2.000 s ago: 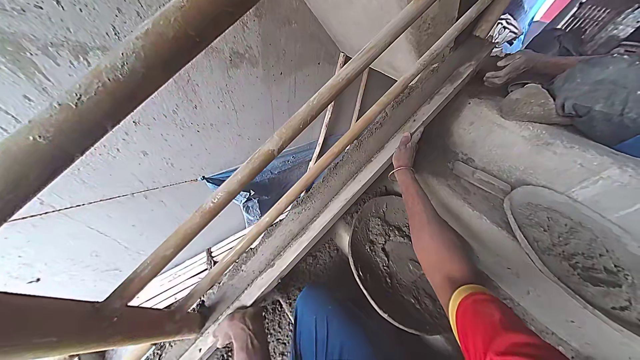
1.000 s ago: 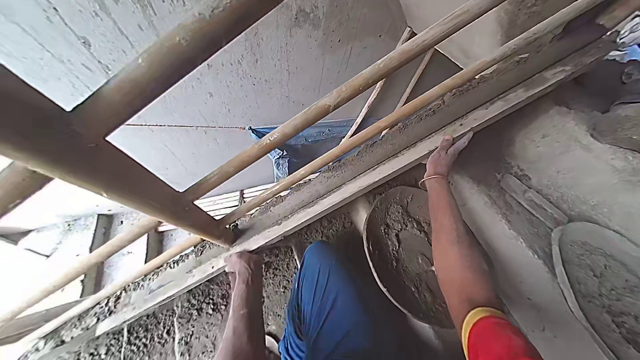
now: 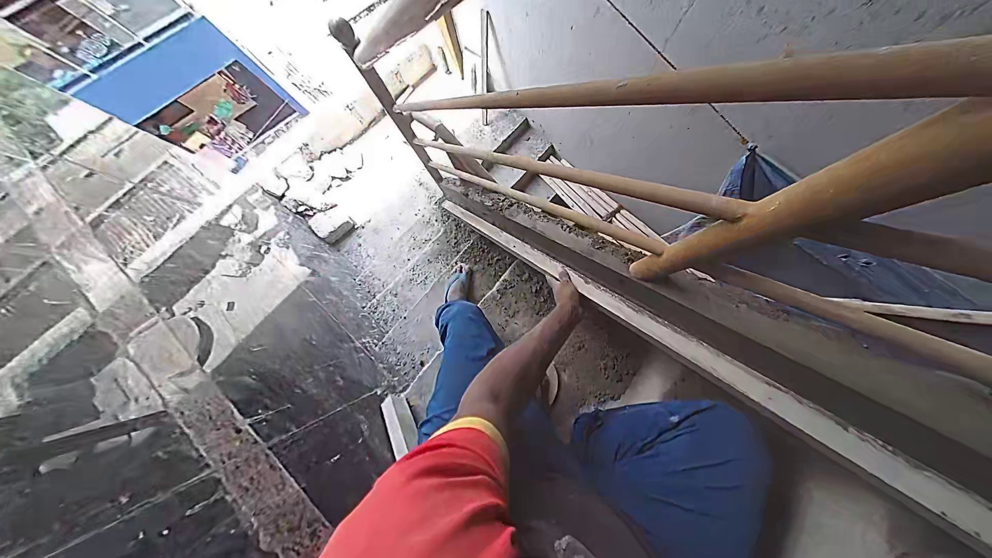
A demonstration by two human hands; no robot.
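Note:
A long straight board (image 3: pixel 697 368) runs diagonally along the fresh mortar edge (image 3: pixel 604 252) beneath the stair railing. My left hand (image 3: pixel 567 296) grips the board's lower edge near its far part, the fingers partly hidden behind it. My right hand is outside this view. Just above the board, the thick railing post (image 3: pixel 721 225) ends close to the mortar edge, and slim round rails (image 3: pixel 573 178) run through it. My knees in blue trousers (image 3: pixel 674 473) are below the board.
Stair steps (image 3: pixel 418 267) strewn with mortar crumbs descend toward the far left. My sandalled foot (image 3: pixel 459 285) rests on one. Broken rubble (image 3: pixel 329 221) lies at the bottom. A blue tarp (image 3: pixel 756 182) hangs from a rope (image 3: pixel 666 58) beyond the rails. A dark stained wall (image 3: pixel 294 372) stands at left.
The view has swung strongly left, down the stairs. My right hand, on the board in both earlier frames, has gone out of view, as have the mortar basins. My left hand remains at the board.

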